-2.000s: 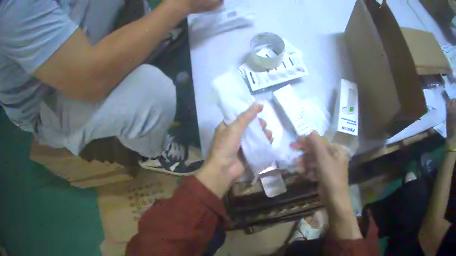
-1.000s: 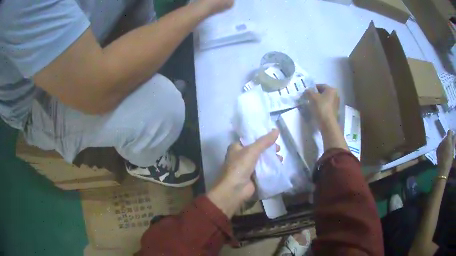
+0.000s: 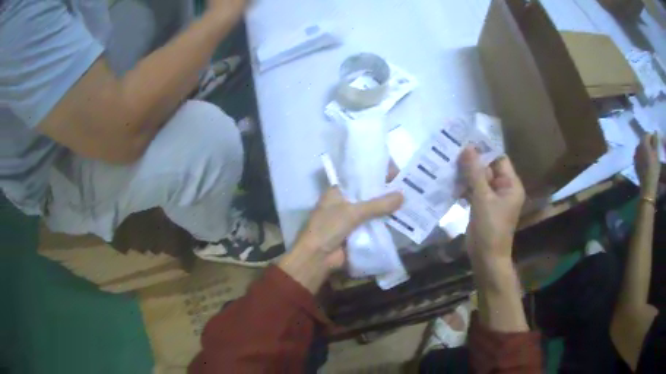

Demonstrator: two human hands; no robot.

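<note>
My left hand (image 3: 343, 223) holds a white, translucent, crumpled inner sleeve (image 3: 365, 161) that lies lengthwise across the palm, with its lower end past the table edge. My right hand (image 3: 493, 190) grips a thin printed sheet (image 3: 431, 175) with dark bars at its upper right end. The sheet's lower left end meets my left fingertips. A small white narrow piece (image 3: 329, 169) sticks up beside my left hand. White cartons behind the sheet are mostly hidden.
A tape roll (image 3: 363, 80) rests on white printed sheets. A brown open carton (image 3: 537, 102) stands at the right. A white packet (image 3: 296, 49) lies at the far left of the table (image 3: 431, 29). A person sits at the left; another person's arm (image 3: 642, 241) shows at the right.
My right hand has lifted a printed sheet from beside the tape roll and brought it right and down towards my left hand. My left hand still holds the white sleeve. The view has shifted.
</note>
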